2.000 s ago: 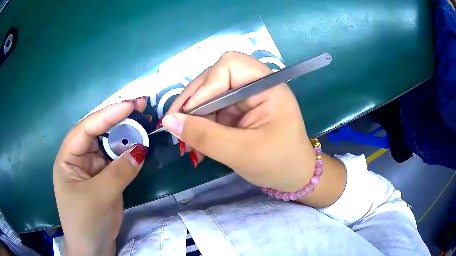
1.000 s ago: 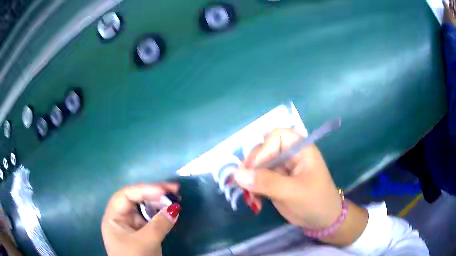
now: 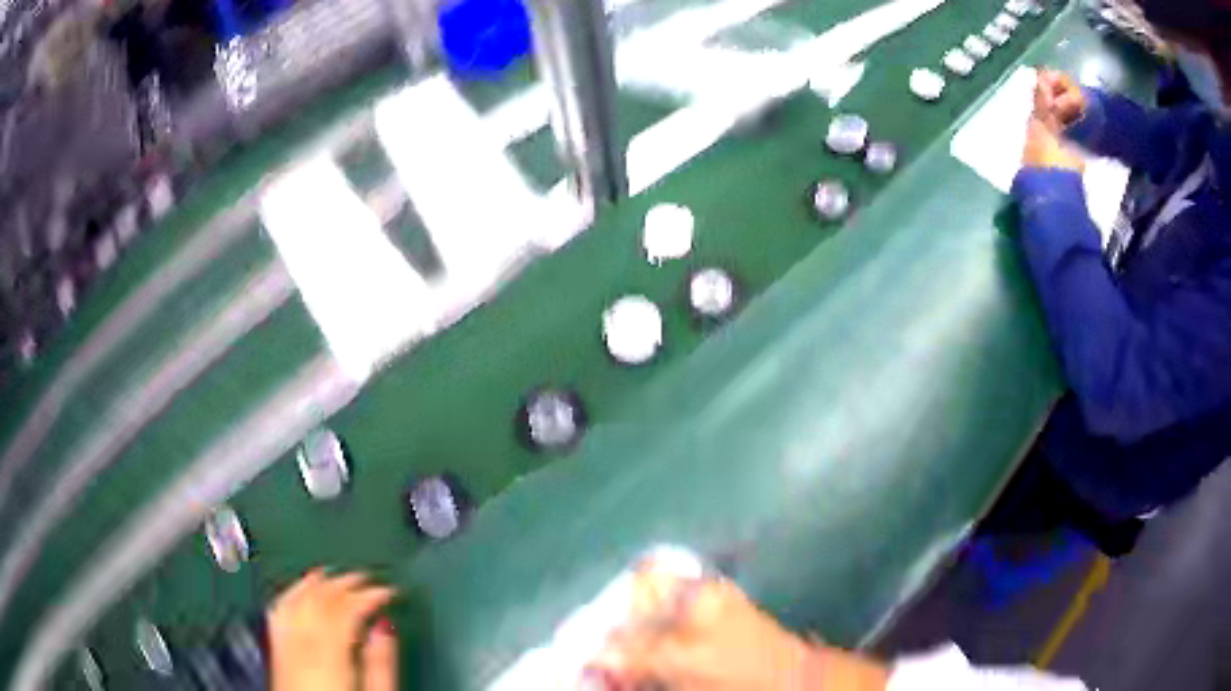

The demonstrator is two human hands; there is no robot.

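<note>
The view is blurred and tilted up. My left hand (image 3: 331,632) is at the bottom left edge, cut off by it, fingers up; whether it holds a wheel cannot be told. A dark blurred patch lies just left of it. My right hand (image 3: 722,637) is at the bottom middle, blurred and partly cut off, over the white backing sheet (image 3: 574,632). No tweezers can be made out in it. Black wheels with grey faces (image 3: 552,420) stand spaced along the green strip beyond my hands, one nearer (image 3: 436,506).
Several white or pale round parts (image 3: 633,329) lie on the green strip (image 3: 459,385). White sheets (image 3: 344,263) and a metal post (image 3: 581,101) stand behind it. A person in blue (image 3: 1127,317) sits at the right, hands over a white sheet (image 3: 999,132).
The view has swung up and to the right, showing more of the line and the other person. My hands and the sheet now sit lower in view; the tweezers no longer show.
</note>
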